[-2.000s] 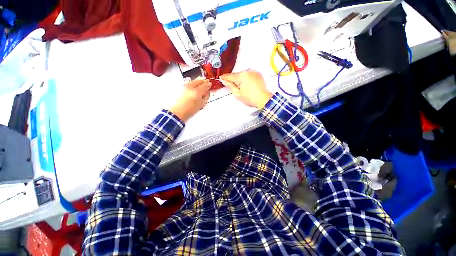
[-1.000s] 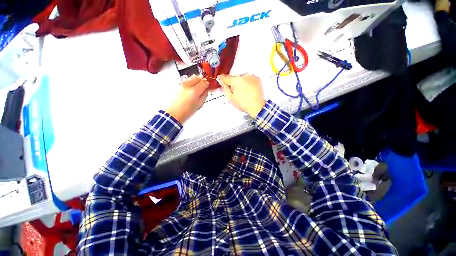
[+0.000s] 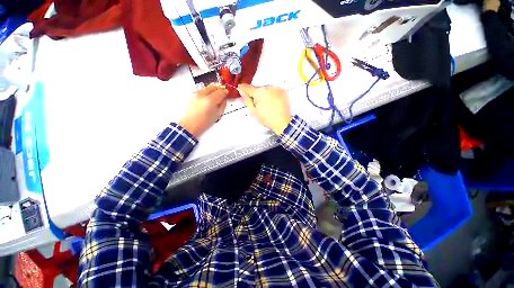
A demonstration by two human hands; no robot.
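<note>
The rust-red garment piece (image 3: 252, 63) lies under the needle area (image 3: 230, 61) of the white JACK sewing machine (image 3: 276, 22). My left hand (image 3: 204, 108) pinches the left side of its near edge with the fingertips. My right hand (image 3: 267, 104) pinches the right side of the same edge, close to the left fingertips. A tiny pale strip shows at the fingertips; I cannot tell what it is. More rust-red cloth (image 3: 155, 42) lies bunched on the table left of the machine head.
Scissors (image 3: 319, 63) with yellow and red handles lie right of my right hand, beside dark snips (image 3: 370, 68) on a blue cord (image 3: 332, 104). Dark cloth (image 3: 420, 56) hangs over the table edge at right. A blue crate (image 3: 451, 211) stands below. A sleeved arm (image 3: 500, 34) shows at top right.
The whole view has shifted, so the table sits further left and slightly higher. Both hands stay at the needle area, still pinching the cloth. A dark sleeve has come in at top right.
</note>
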